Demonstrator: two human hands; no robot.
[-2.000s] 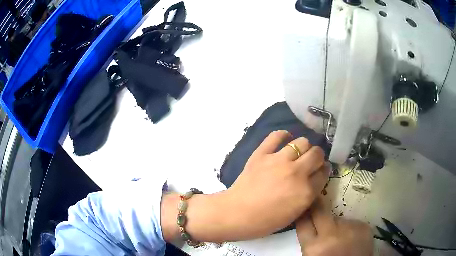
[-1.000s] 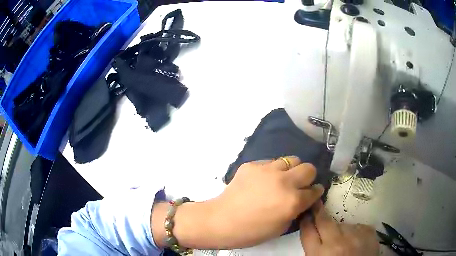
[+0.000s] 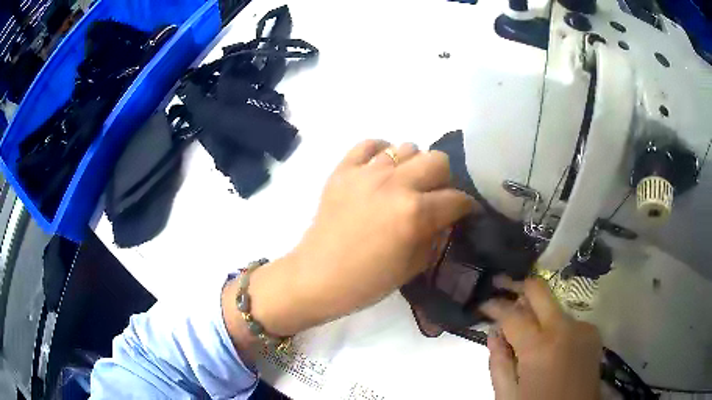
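Observation:
The black pouch body (image 3: 461,269) lies at the base of the sewing machine head (image 3: 500,101), its edge by the presser foot (image 3: 539,230). It is folded or raised, showing a darker inner side. My left hand (image 3: 382,219), with a ring and a beaded bracelet, grips its left and upper part between thumb and fingers. My right hand (image 3: 546,336), slightly blurred and cut off by the lower edge, pinches its lower right part with the fingertips. The needle point cannot be made out.
A blue bin (image 3: 117,117) of black pieces stands at upper left. Black zippered strips (image 3: 242,117) and stacked rounded panels (image 3: 144,180) lie beside it on the white table (image 3: 351,78). Dark thread snips (image 3: 624,379) lie at lower right, partly behind my right hand.
My left hand has moved up and left, lifting and turning the black piece, which lay flatter before. My right hand has moved up slightly with fingers more spread. The machine appears shifted right in view.

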